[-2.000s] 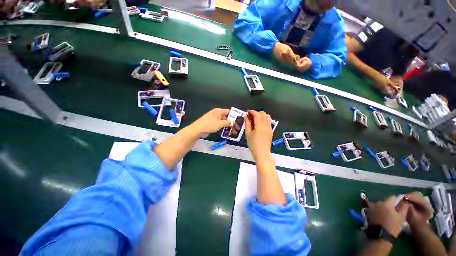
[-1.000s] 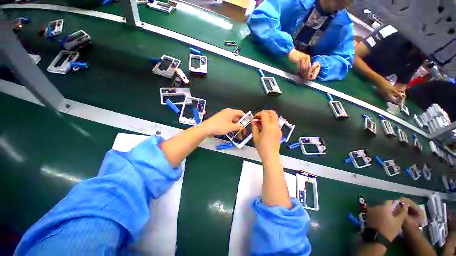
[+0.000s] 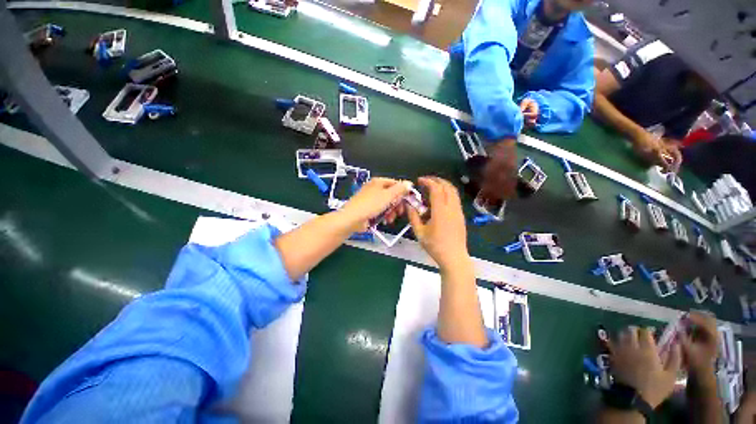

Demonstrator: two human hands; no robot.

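My left hand [image 3: 380, 201] and my right hand [image 3: 441, 222] hold a white rectangular housing [image 3: 393, 237] between them, over the near rail of the belt. The housing is tilted, one corner pointing down toward me. The fingers hide its upper part and any small part between the fingertips. A blue battery [image 3: 362, 236] shows beside its lower left edge. Just behind my left hand, a part-assembled unit [image 3: 355, 177] lies on the belt.
More units with blue batteries lie along the dark green belt [image 3: 240, 157]. A person in a blue smock [image 3: 497, 74] opposite reaches over the belt. White sheets [image 3: 406, 331] lie under my forearms; a white frame [image 3: 522, 321] is right of them. Another person's hands [image 3: 655, 364] work at right.
The housing in my hands has turned corner-down. Belt units have shifted right in view. The person opposite has stretched an arm onto the belt, over a unit right of my hands.
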